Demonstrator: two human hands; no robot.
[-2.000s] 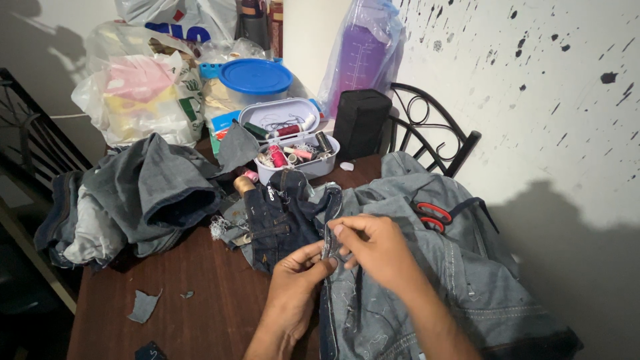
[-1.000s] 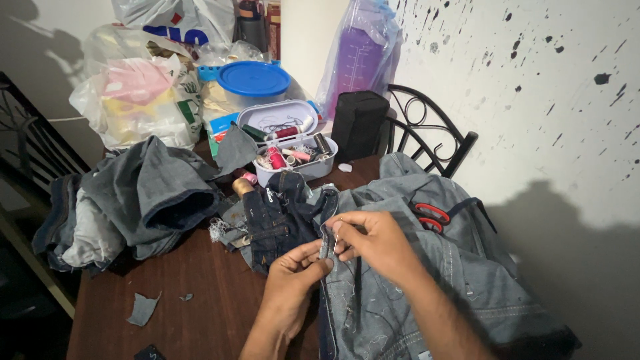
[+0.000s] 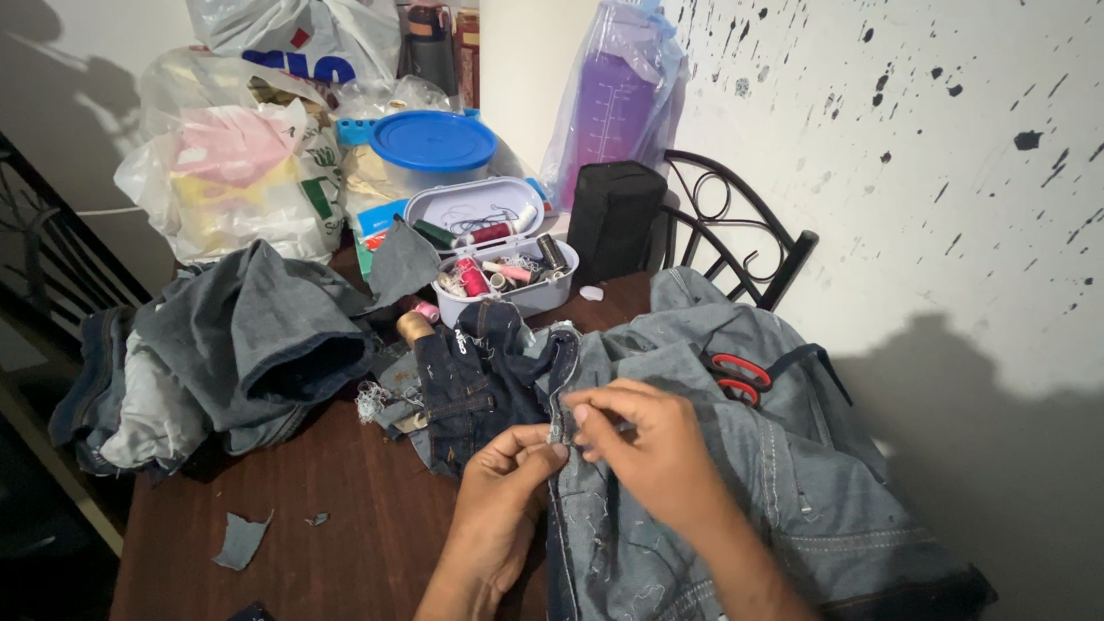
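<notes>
A large grey-blue denim garment point(image 3: 724, 483) lies across the right of the table, its stitched seam edge running between my hands. My left hand point(image 3: 513, 492) pinches that edge between thumb and fingers. Just above and to the right, my right hand point(image 3: 642, 440) has thumb and forefinger close together at the seam; whether a needle or thread is between them is too small to tell. Red-handled scissors point(image 3: 740, 378) rest on the denim, right of my right hand. Dark denim pieces point(image 3: 474, 388) lie beyond my left hand, beside a tan thread spool point(image 3: 415, 327).
An open sewing box point(image 3: 509, 285) with several thread spools stands behind the denim, near a black case point(image 3: 617, 220). Folded denim point(image 3: 250, 345) is heaped at left. Small scraps point(image 3: 242, 541) lie on the brown table point(image 3: 345, 517). A metal chair point(image 3: 733, 216) stands behind, right.
My right hand's fingers have shifted slightly at the seam. My left hand keeps its pinch on the denim edge.
</notes>
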